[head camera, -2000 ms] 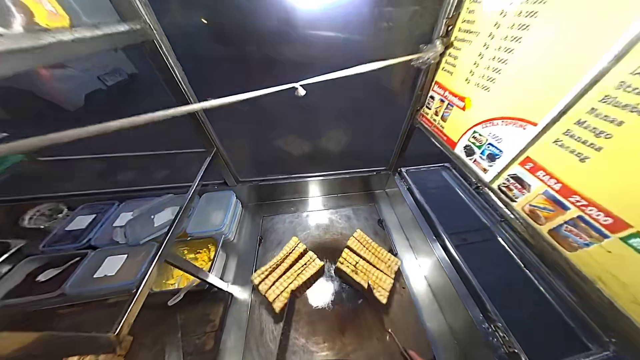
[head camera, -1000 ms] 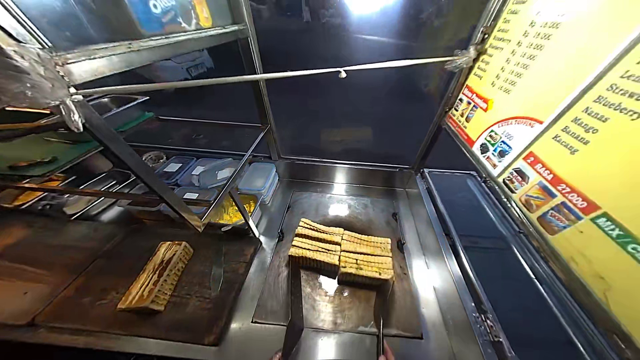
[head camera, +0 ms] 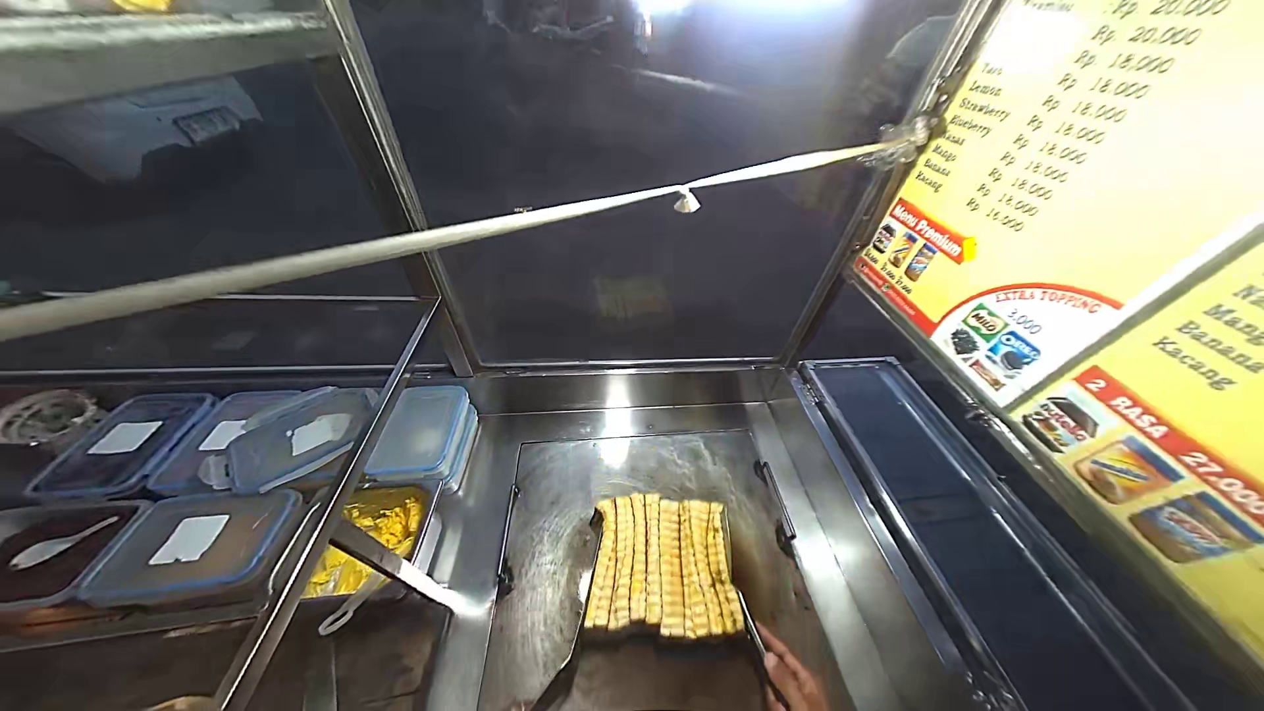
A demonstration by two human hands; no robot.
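Observation:
Sliced bread blocks (head camera: 664,565), pale yellow with browned lines, stand side by side on a steel griddle plate (head camera: 553,474). A dark flat metal tool (head camera: 758,642) runs along their right side, held in my right hand (head camera: 790,673) at the bottom edge. Another dark flat tool (head camera: 573,657) lies against the left side of the bread. Only a sliver of my left hand (head camera: 520,707) shows at the bottom edge, by the lower end of that tool; its grip is hidden.
Left of the griddle, a steel tray of yellow spread (head camera: 380,533) holds a utensil. Lidded plastic containers (head camera: 188,538) and a dark filling with a white spoon (head camera: 64,543) stand farther left. A menu board (head camera: 1086,197) is at right, and a cord (head camera: 553,212) crosses above.
Two seconds ago the bread blocks stood apart on the griddle. Now they are together, with their slices running front to back, where one second ago they ran crosswise. The view has swung left and right.

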